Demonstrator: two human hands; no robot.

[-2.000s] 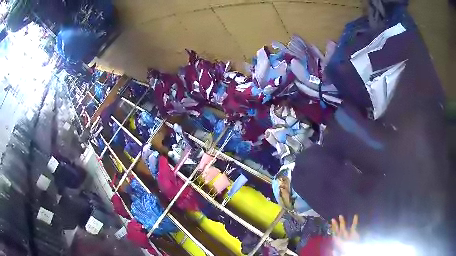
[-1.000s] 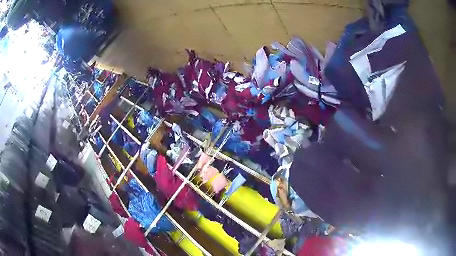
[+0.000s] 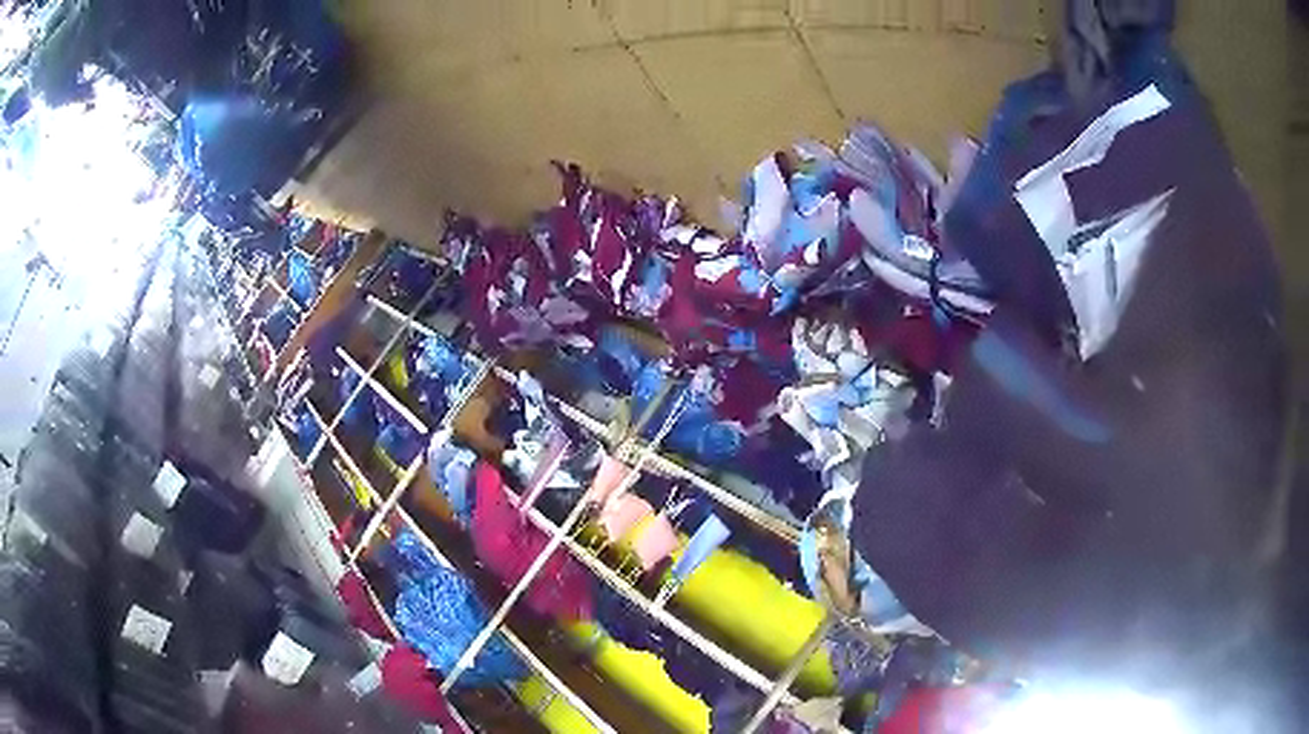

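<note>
Neither of my hands can be made out at this moment. A long band of dark fabric [image 3: 86, 574] lies along the left side, with several small white square tickets [image 3: 145, 628] on it. A large smooth dark navy cloth [image 3: 1062, 502] fills the right side. White angular folded strips [image 3: 1103, 265] lie against it. A bright glare covers the bottom right edge and hides what is there.
A pale barred rack [image 3: 495, 620] runs diagonally through the middle, with yellow rolls [image 3: 747, 609], crimson cloth [image 3: 520, 552] and a crinkled blue bundle [image 3: 442, 609]. Maroon and light offcuts [image 3: 689, 287] are heaped beside it. Tan floor [image 3: 574, 86] shows at the top.
Two seconds ago a hand's fingertips showed at the bottom right near the glare; they are no longer visible. The whole view has shifted slightly, with things sitting a little lower and further right.
</note>
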